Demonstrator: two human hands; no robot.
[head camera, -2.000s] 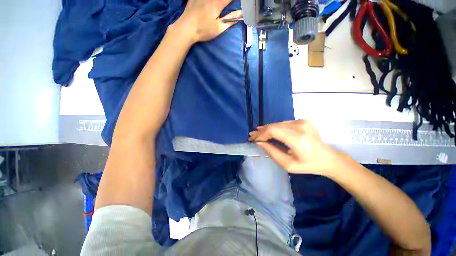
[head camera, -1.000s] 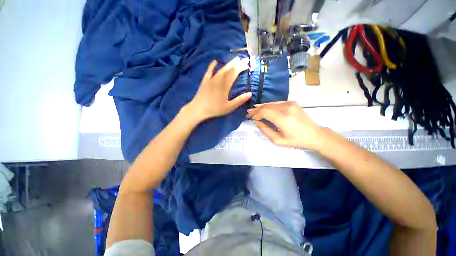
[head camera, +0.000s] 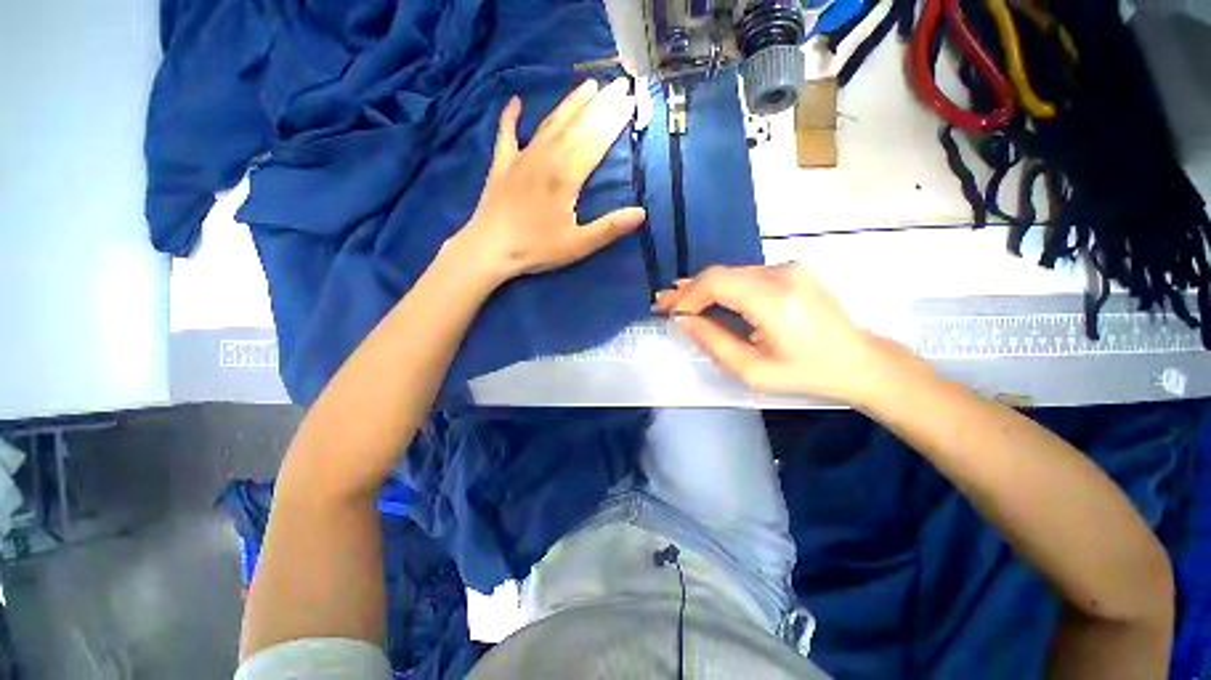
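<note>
The blue garment piece (head camera: 531, 312) lies on the table, bunched at the left and flat under the presser foot (head camera: 677, 100). Two narrow black strips (head camera: 681, 199) run along it from the foot towards me. My left hand (head camera: 551, 199) lies spread flat on the cloth left of the strips, thumb close to the left strip. My right hand (head camera: 757, 326) pinches the near ends of the strips and the cloth edge between thumb and fingers. The cloth between foot and right hand looks flat. The needle is too small to make out.
The machine's ribbed knob (head camera: 773, 77) is right of the foot, beside a tan block (head camera: 817, 122). A black strip bundle (head camera: 1129, 173) with red (head camera: 959, 80) and yellow loops lies at the right. A ruler (head camera: 1036, 335) runs along the table's front. Blue cloth hangs over my lap.
My left hand came down from beside the machine head onto the cloth nearer me. The cloth near the foot was gathered one second ago and now looks flatter. The right hand keeps its pinch.
</note>
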